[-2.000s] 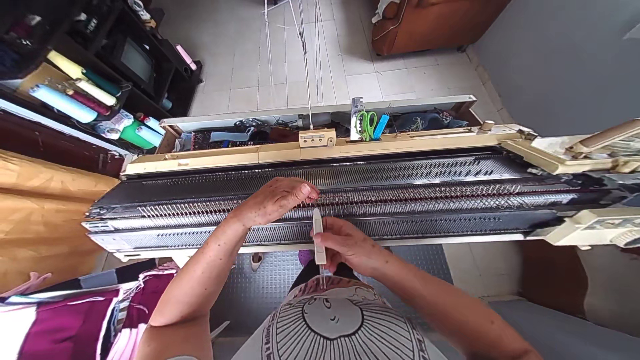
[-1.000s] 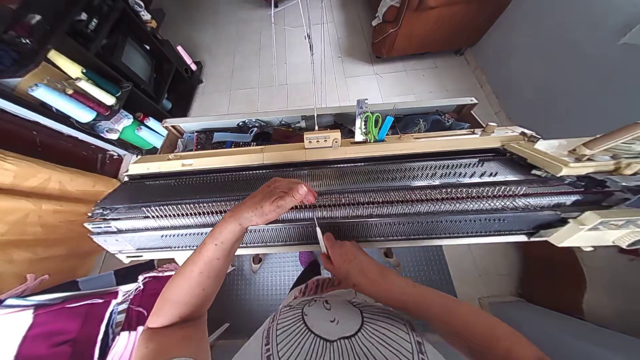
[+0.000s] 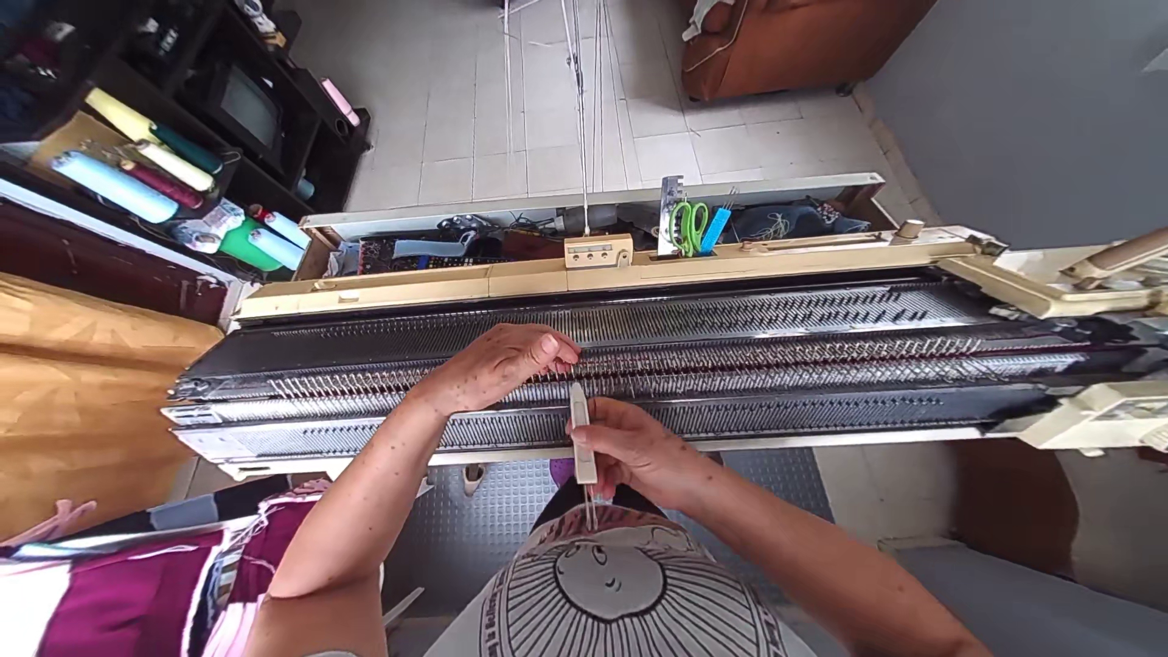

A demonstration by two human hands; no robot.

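A double-bed knitting machine [image 3: 785, 365] spans the view, with long rows of metal needles. My left hand [image 3: 506, 365] rests over the middle needle rows, its thumb and fingertips close together at the needles; whether they pinch yarn or a needle is too small to tell. Just right of it and nearer my body, my right hand [image 3: 639, 447] is shut on a pale plastic-handled tool [image 3: 583, 438], held upright in the view. The tool's far tip is close to the front needle bed, and a thin metal end points toward my shirt.
Behind the needle beds sit a cream row counter [image 3: 598, 251], green-handled scissors [image 3: 688, 224] and a blue tool [image 3: 715, 228]. The cream carriage parts [image 3: 1086, 420] are at the right end. Yarn cones [image 3: 117, 187] stand at left; folded maroon fabric [image 3: 137, 584] lies at lower left.
Between the earlier frames and now, my right hand has shifted the tool and changed its tilt slightly. My left hand has stayed over the same part of the needles.
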